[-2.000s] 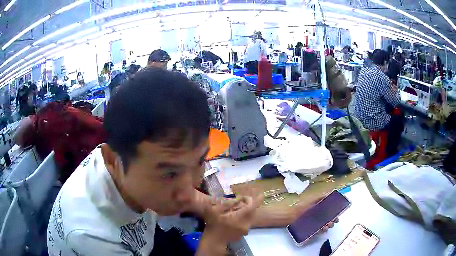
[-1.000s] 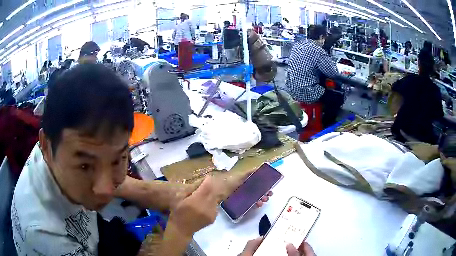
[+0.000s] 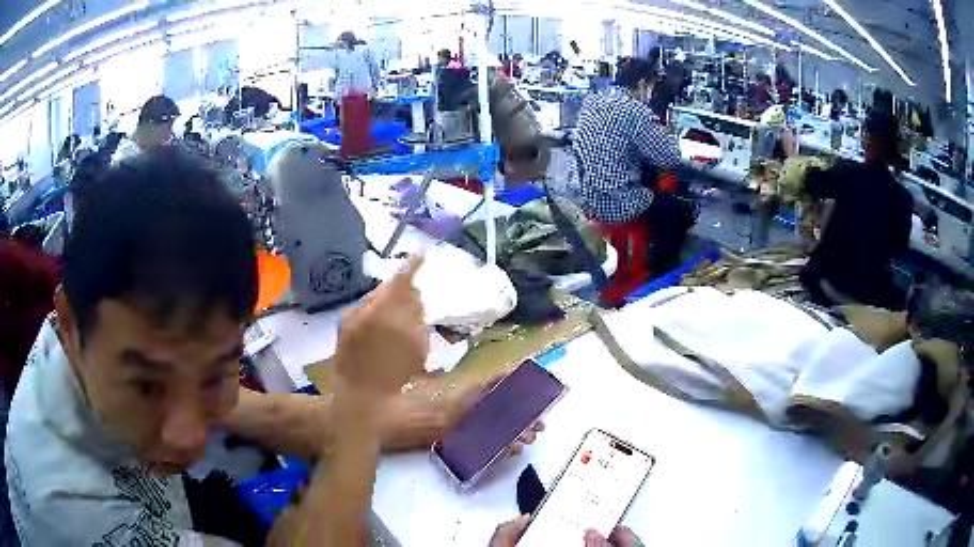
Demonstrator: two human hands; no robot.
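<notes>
The wearer's smartphone, with a bright white screen and a small red mark, is upright near the bottom edge. My left hand holds its left side; only fingertips show. My right hand is at its lower right, a thumb on or over the screen, mostly cut off by the edge. Another person's smartphone, with a dark purplish screen, is held from the left by that person's hand. That person's other hand is raised with a finger pointing up.
A person leans in close on the left. White cloth with brown strips lies on the white table. Part of a sewing machine is at the lower right. A cardboard sheet lies behind the phones.
The view has turned right, and the wearer's phone and hands have come into it. The other person's free hand has risen from near the face to point upward.
</notes>
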